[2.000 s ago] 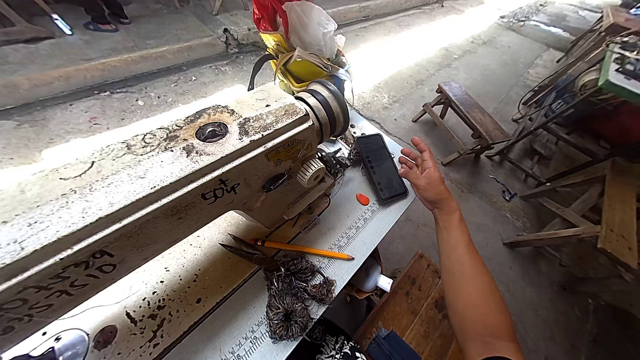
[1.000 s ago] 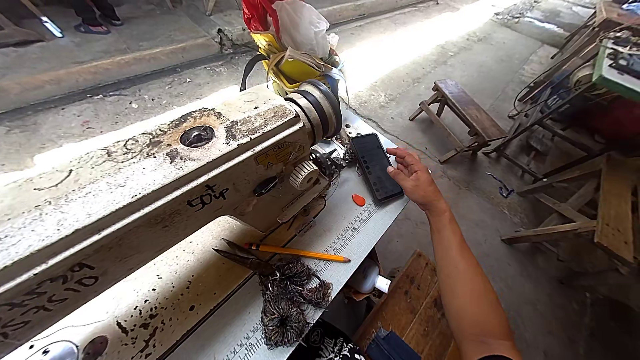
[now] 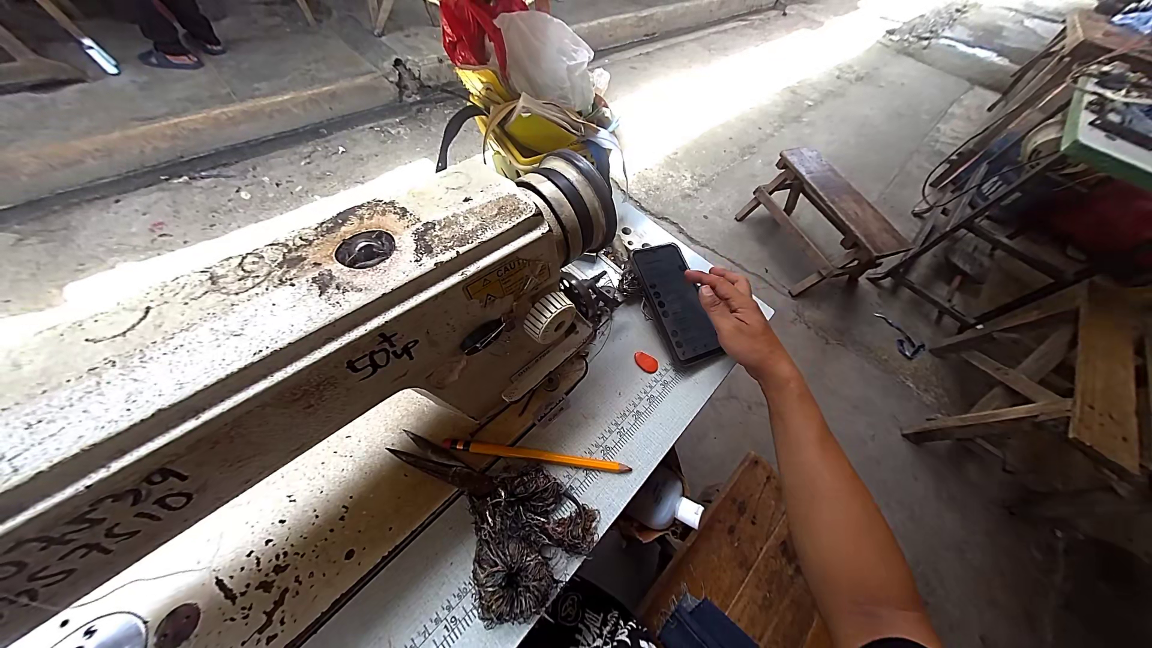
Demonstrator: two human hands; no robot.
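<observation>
My right hand point(image 3: 738, 319) reaches over the right end of the sewing table point(image 3: 621, 396), its fingertips at the edge of a dark smartphone point(image 3: 677, 306) that lies flat there. The fingers are partly bent and hold nothing. A small orange-red oval piece point(image 3: 645, 362) rests left of the phone. The worn white industrial sewing machine point(image 3: 297, 297) spans the left side. On its bed lies a yellow pencil point(image 3: 549, 456), beside thread snips point(image 3: 441, 463) whose handles are wrapped in, or hidden by, dark tangled thread point(image 3: 522, 540). My left hand is out of view.
Behind the machine's handwheel point(image 3: 585, 202) stands a yellow container point(image 3: 531, 135) with red and white plastic bags. A wooden bench point(image 3: 837, 202) and wooden frames point(image 3: 1107, 378) stand at right. A white bottle point(image 3: 661, 504) sits below the table edge, near a wooden seat point(image 3: 747, 549). A person's feet point(image 3: 180, 54) show at upper left.
My right hand has moved left to the phone's edge; two seconds ago it was raised just right of the phone with its fingers spread more.
</observation>
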